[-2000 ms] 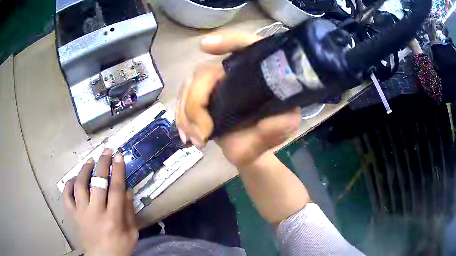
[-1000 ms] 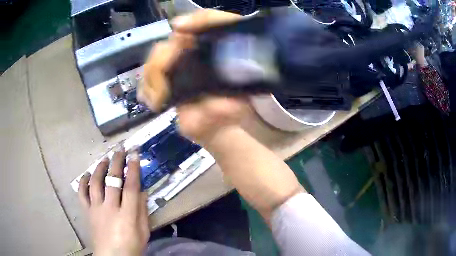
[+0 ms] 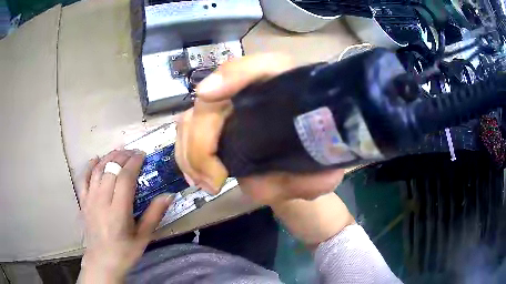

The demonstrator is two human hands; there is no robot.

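A black electric screwdriver (image 3: 272, 125) with a silvery label and ribbed cable is gripped in my right hand (image 3: 208, 130), over the right end of the workpiece. Its tip is hidden behind my fingers. The glossy black plastic housing (image 3: 158, 175) lies in the white fixture (image 3: 213, 194), its right part covered by my right hand. My left hand (image 3: 116, 188), with a white ring, rests on the left end of the housing and fixture, fingers on the far side and thumb on the near side.
A grey metal screw feeder (image 3: 166, 83) stands behind the fixture on the tan bench (image 3: 91, 111). White tubs (image 3: 297, 16) with black parts are at the back. Round black assemblies and cables lie at the right. A white strip (image 3: 450, 144) hangs at the bench edge.
My right hand has brought the screwdriver from over the feeder back to the housing. My left hand's thumb has spread onto the near side of the housing. The whole view has shifted.
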